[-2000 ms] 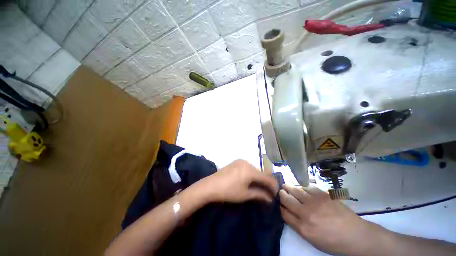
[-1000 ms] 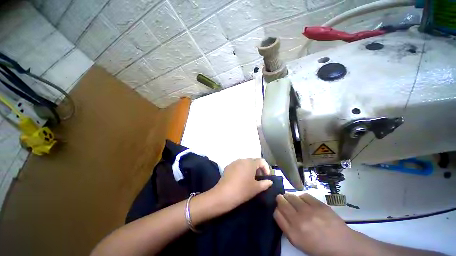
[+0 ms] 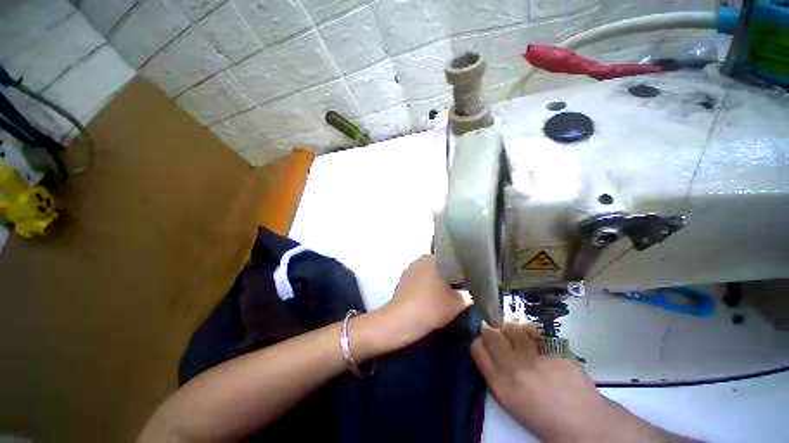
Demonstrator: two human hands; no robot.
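Note:
A dark navy garment [image 3: 398, 389] hangs over the near table edge, with a maroon-brown part and a white band at its left. My left hand [image 3: 428, 298] lies on the cloth left of the needle area, its fingertips partly hidden by the machine head. My right hand [image 3: 523, 368] is at the cloth's right edge, just in front of the presser area, fingers bent down on it. The cream-white sewing machine [image 3: 623, 173] stands over the fingertips; its head cover hides the needle.
Blue-handled snips [image 3: 683, 300] lie on the machine bed at right. A red-handled tool [image 3: 588, 64] is on top of the machine. A green-handled tool [image 3: 347, 127] lies by the white wall [image 3: 285, 69]. Brown cardboard [image 3: 130, 260] and a yellow plug [image 3: 30, 205] are at left.
My left hand has moved forward towards the machine head and flattened on the cloth, its fingertips now partly behind the head. My right hand stays at the cloth edge. The view has shifted slightly.

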